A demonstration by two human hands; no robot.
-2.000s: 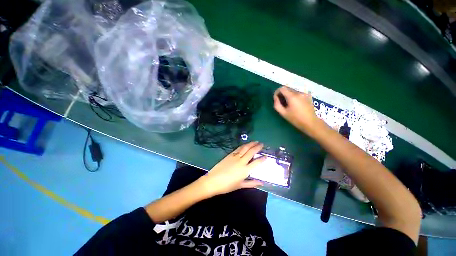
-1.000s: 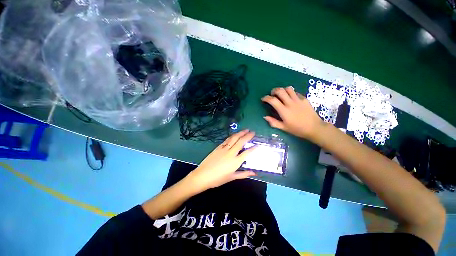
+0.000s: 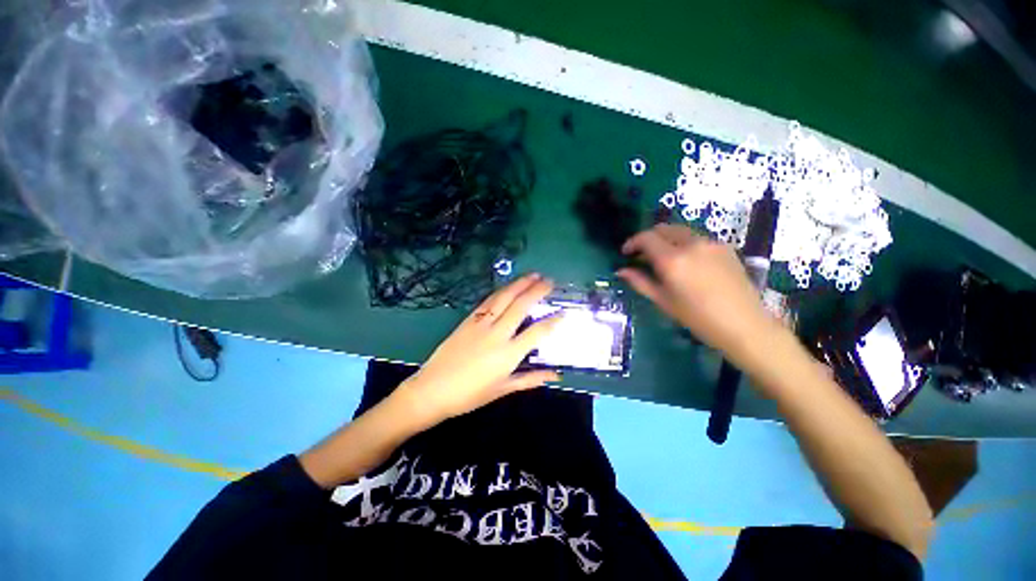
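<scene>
A black device housing (image 3: 582,336) with a bright white middle lies flat near the bench's front edge. My left hand (image 3: 483,344) rests on its left side, fingers over the frame. My right hand (image 3: 691,278) is above the bench, right of and behind the housing, its fingertips at the near edge of a cluster of small black parts (image 3: 606,212). Whether the right fingertips hold a part is too small to tell. A handheld tool (image 3: 761,244) with a black rod lies partly behind my right forearm. A tangle of thin black loops (image 3: 443,216) lies left of the cluster.
A single white ring (image 3: 504,268) lies by the tangle. A pile of white rings (image 3: 829,216) is at the back right. A clear plastic bag (image 3: 329,204) with dark parts is at the left. Another housing (image 3: 884,361) and dark cases (image 3: 988,323) are at the right. A box (image 3: 945,471) shows below.
The view has shifted right. My right hand has moved toward the front from over the black cluster, which is now uncovered. My left hand has stayed on the housing.
</scene>
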